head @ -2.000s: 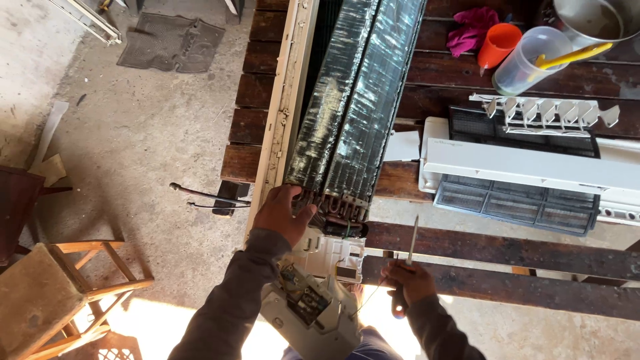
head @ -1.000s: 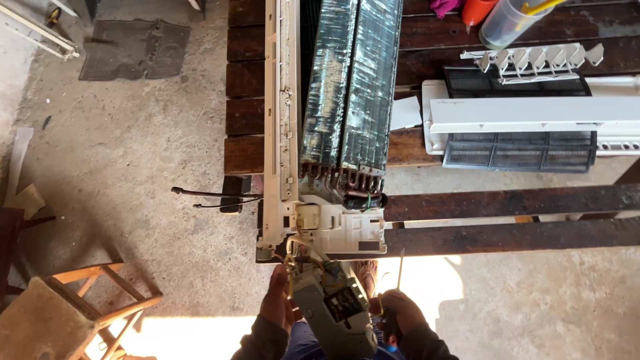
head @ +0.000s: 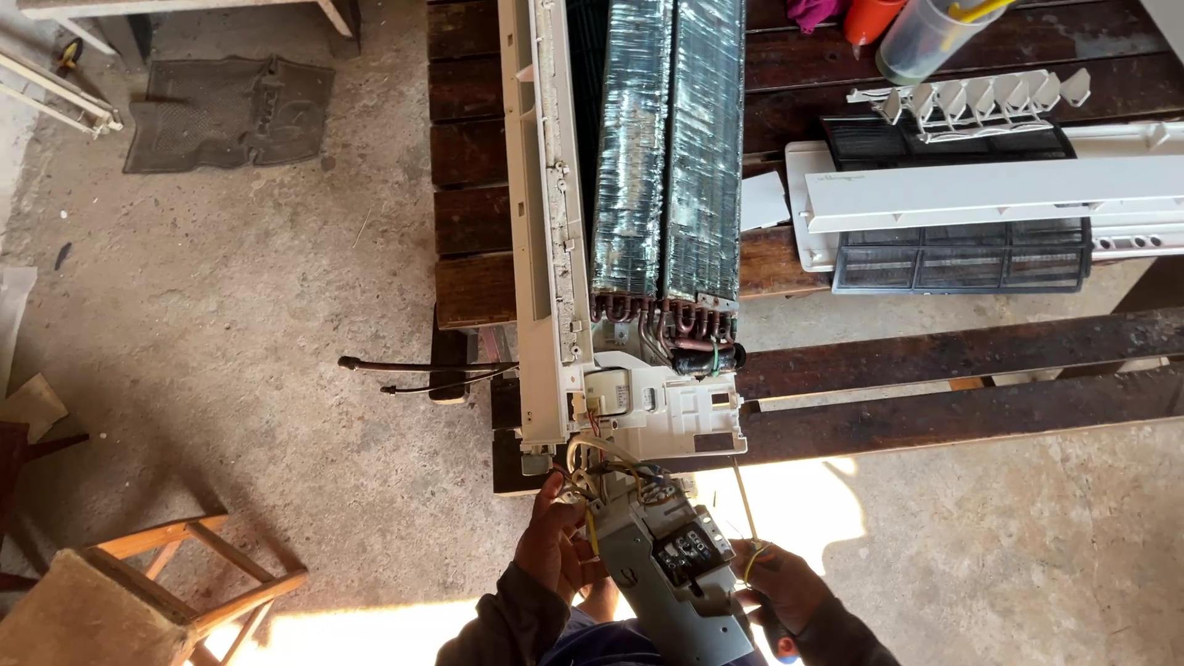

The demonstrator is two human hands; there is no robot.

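An air conditioner indoor unit lies lengthwise on a slatted wooden table, its finned coil [head: 666, 157] exposed and copper tube bends at the near end. Below that end, an electrical control box [head: 671, 564] with a terminal block hangs over the table edge, joined to the unit by wires [head: 610, 458]. My left hand [head: 555, 541] grips the box's left side and the wires there. My right hand [head: 782, 587] holds a screwdriver [head: 745, 495], shaft pointing up, its handle partly hidden, and is against the box's right side. A yellowish wire passes by those fingers.
Right of the coil lie a white plastic cover [head: 980, 194], dark mesh filters [head: 962, 259] and a white louver strip [head: 980, 102]. A clear cup [head: 930, 46] and a red cup [head: 869, 18] stand behind. A wooden stool [head: 111, 601] and a floor mat [head: 231, 116] are at left.
The control box has come away from the unit's near end, toward my body. My left hand has moved from beside the copper bends down to the box. The view has shifted.
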